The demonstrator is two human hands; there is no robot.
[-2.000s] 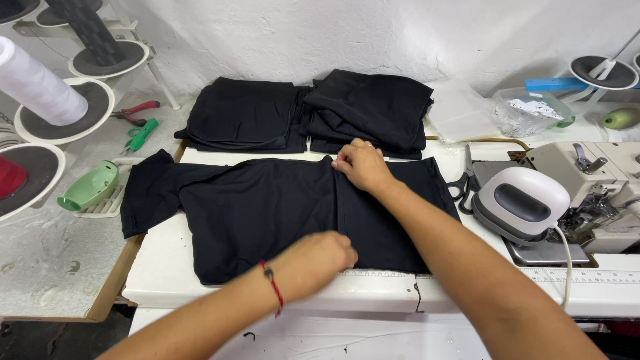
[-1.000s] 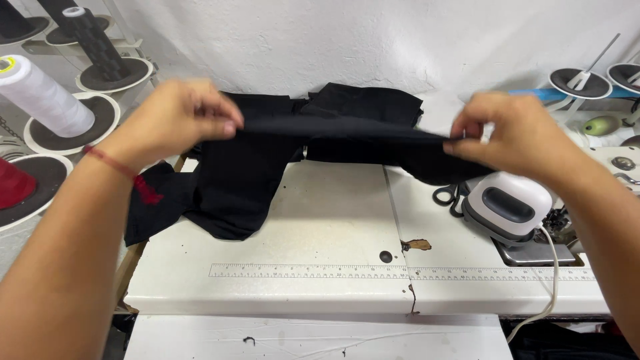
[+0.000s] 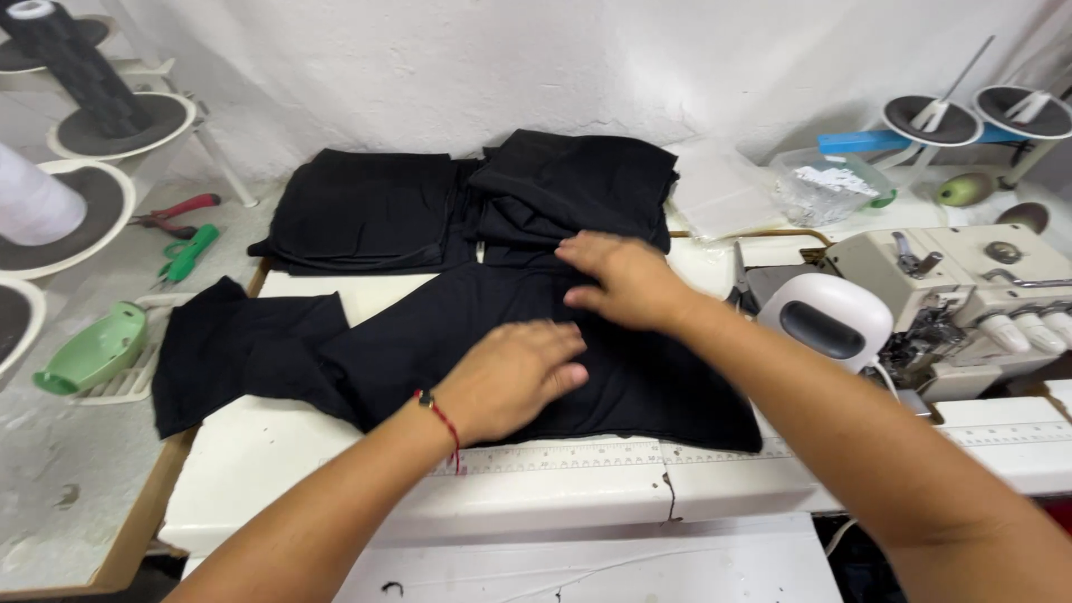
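A black fabric garment [image 3: 653,377] lies spread over the white table, its front edge along a printed ruler scale. My left hand [image 3: 515,381], with a red cord bracelet at the wrist, rests or hovers over its middle, fingers extended. Farther back, my right hand [image 3: 624,280] is over the same cloth near its rear edge, fingers apart. Neither hand grips anything visible. A narrower black cloth part [image 3: 243,347] extends to the left. Behind lie two folded black piles, one at left [image 3: 364,209] and one at right [image 3: 578,184]; the right one nearly touches my right hand.
A white mini heat press [image 3: 825,322] stands right of the cloth, beside an overlock sewing machine [image 3: 913,276]. Thread stands flank both sides. At left are a green dish [image 3: 96,347], green thread snips [image 3: 191,254] and red-handled pliers [image 3: 180,215]. A clear bag [image 3: 825,188] sits at back right.
One second ago both hands held the black cloth stretched in the air. Now it lies on the table, the hands have come closer together over it, and the fingers have let go.
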